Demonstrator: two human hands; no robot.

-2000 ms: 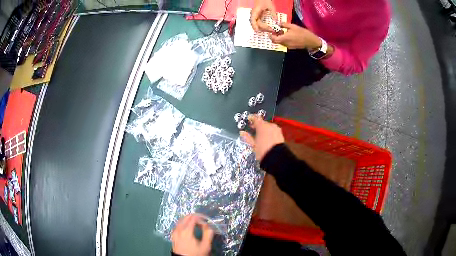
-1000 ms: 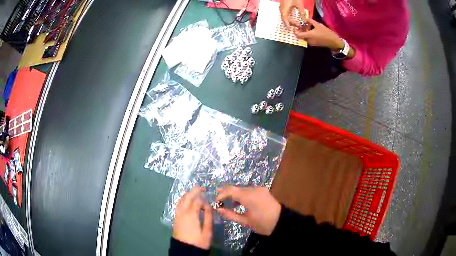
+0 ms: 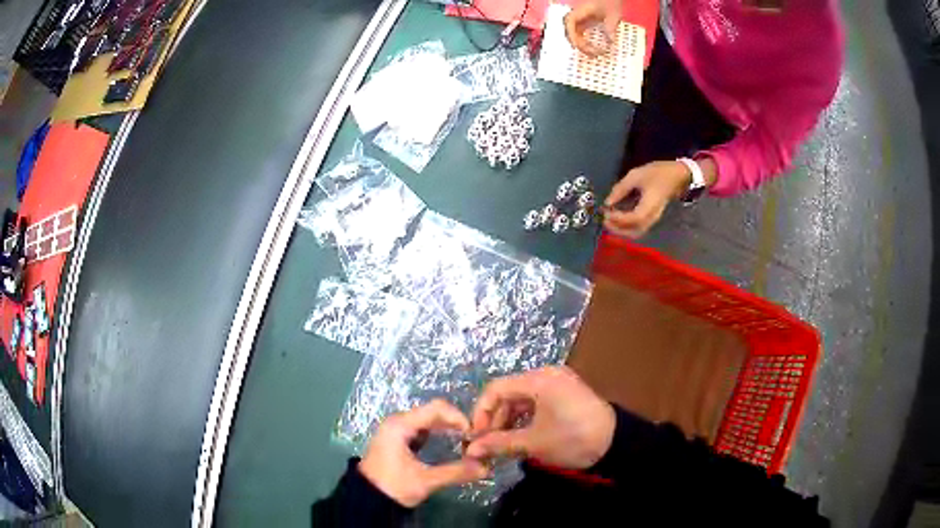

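Observation:
My left hand (image 3: 414,454) and my right hand (image 3: 541,418) meet over the near end of a large clear poly bag (image 3: 515,309). Both pinch a small clear bag (image 3: 443,446) between their fingertips; it is mostly hidden by the fingers. A metal part inside it cannot be made out. The large bag holds many small bagged parts. Filled parts bags (image 3: 363,315) lie at its left side. Beyond it are a cluster of shiny round metal parts (image 3: 501,132) and a smaller loose group (image 3: 560,209).
A person in a pink sleeve (image 3: 768,134) reaches to the loose parts, other hand on a dotted sticker sheet (image 3: 593,64). A red crate (image 3: 768,402) with cardboard stands at the right. The belt (image 3: 186,237) runs along the left. White packets (image 3: 407,98) lie at the back.
My right hand has come from the loose metal parts to my left hand, and the fingertips now meet. The other person's hand has moved down to the loose parts, where one more part now lies.

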